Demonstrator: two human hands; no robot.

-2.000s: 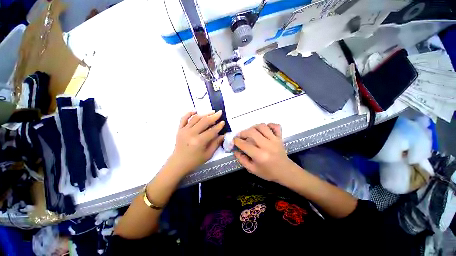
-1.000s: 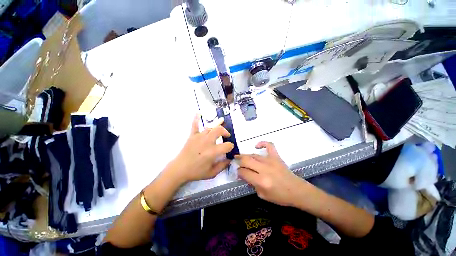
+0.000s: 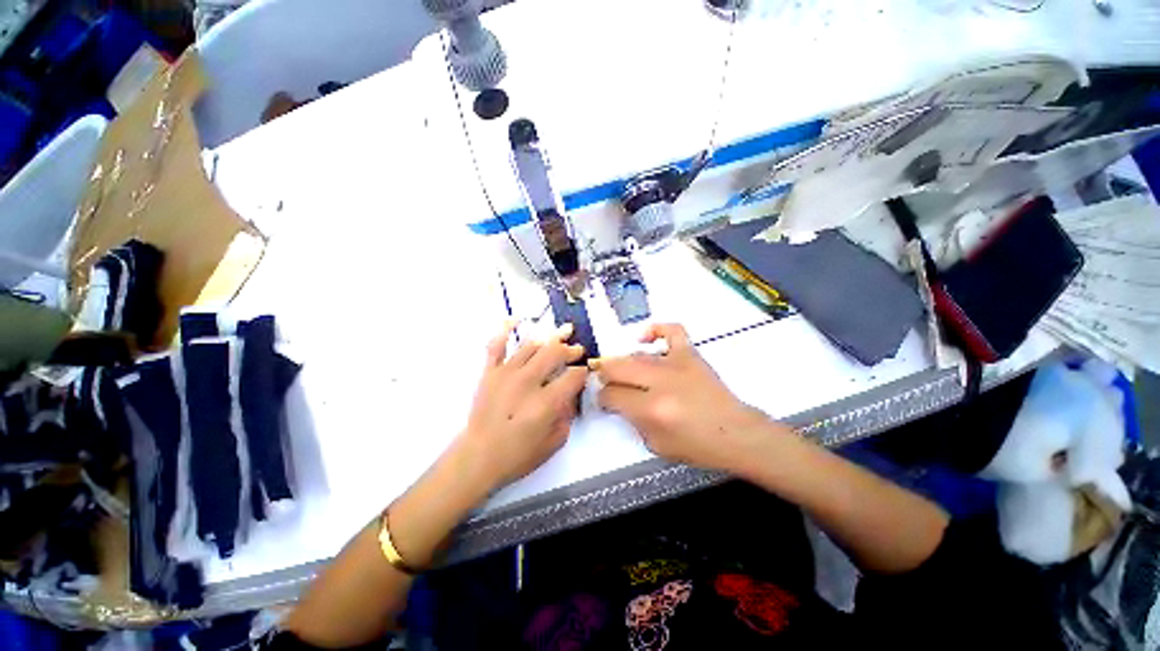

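A narrow navy strip (image 3: 574,323) lies under the presser foot (image 3: 571,282) of the white sewing machine and runs toward me. My left hand (image 3: 524,397) rests on the strip's left side, fingertips pressing it down just in front of the foot. My right hand (image 3: 664,397) pinches the strip's near end, its fingertips meeting those of my left hand. A bit of white cloth shows between the hands, mostly hidden by the fingers.
Stacked navy strips with white edges (image 3: 211,439) lie at left, near brown cardboard (image 3: 146,210). Right of the needle are yellow-green tools (image 3: 751,282), a grey flat piece (image 3: 833,295), a red-edged black phone (image 3: 1011,280) and paper slips (image 3: 1119,274). The table's front edge (image 3: 611,483) runs below my wrists.
The strip has advanced under the foot, so less shows in front of it. Both hands have moved closer to the needle. The camera view has also shifted.
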